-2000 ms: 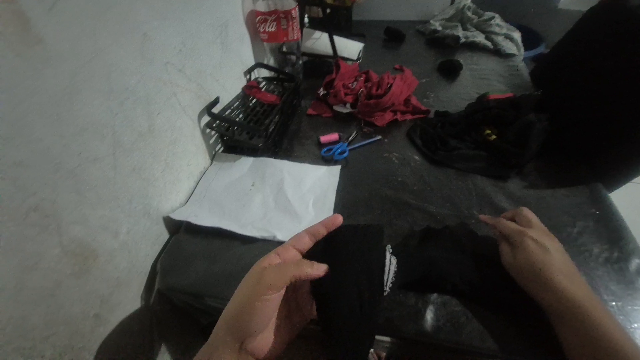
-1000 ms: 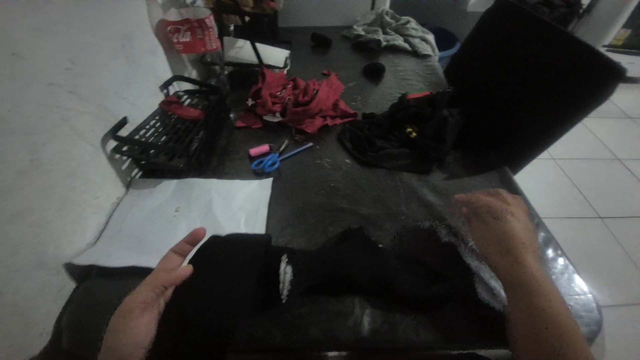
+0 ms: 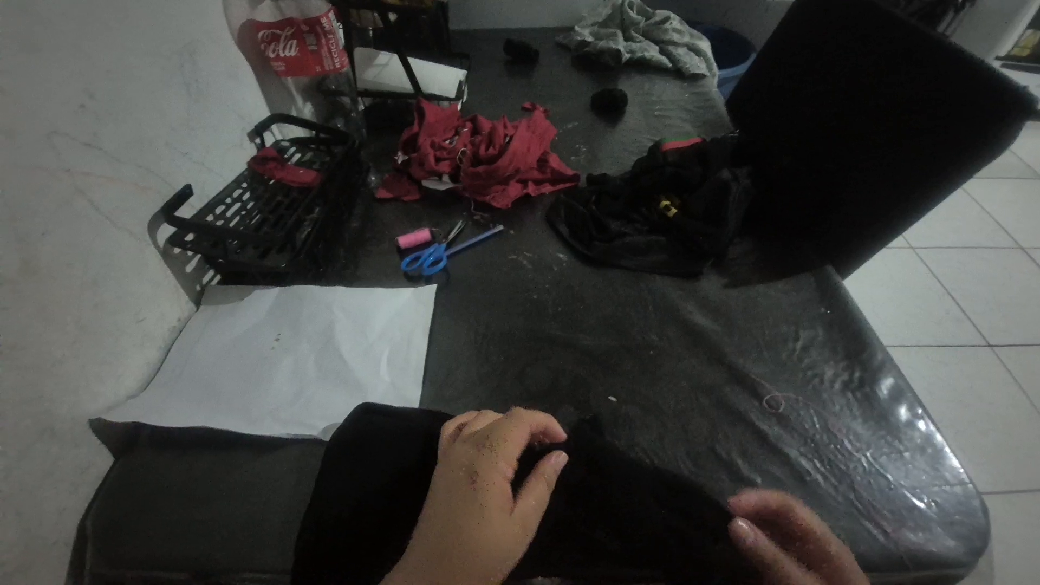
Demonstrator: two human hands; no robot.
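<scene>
A piece of black fabric [image 3: 634, 512] lies across the table's near edge. My left hand [image 3: 496, 479] rests over its middle, pinching a fold between thumb and forefinger. At the fabric's right end, my right hand [image 3: 792, 536] has its thumb and forefinger closed on the edge. Beyond them are blue-handled scissors [image 3: 426, 258], a spool of pink thread [image 3: 414, 238] and a thin blue stick-like thing [image 3: 475, 246]. A sheet of white paper [image 3: 309, 357] lies to the left, partly beneath the fabric.
A black plastic basket [image 3: 260, 203] holds a red cloth scrap, with a plastic bottle [image 3: 301, 65] behind it. Red cloth [image 3: 496, 154], a black cloth heap [image 3: 658, 211] and a grey cloth [image 3: 642, 36] lie farther back. A black chair back [image 3: 877, 106] stands at right; a loose thread [image 3: 776, 402] lies nearby.
My left hand has moved from the fabric's left part onto its middle, and my right hand has come down to its right end. The white patch seen on the fabric earlier is no longer visible.
</scene>
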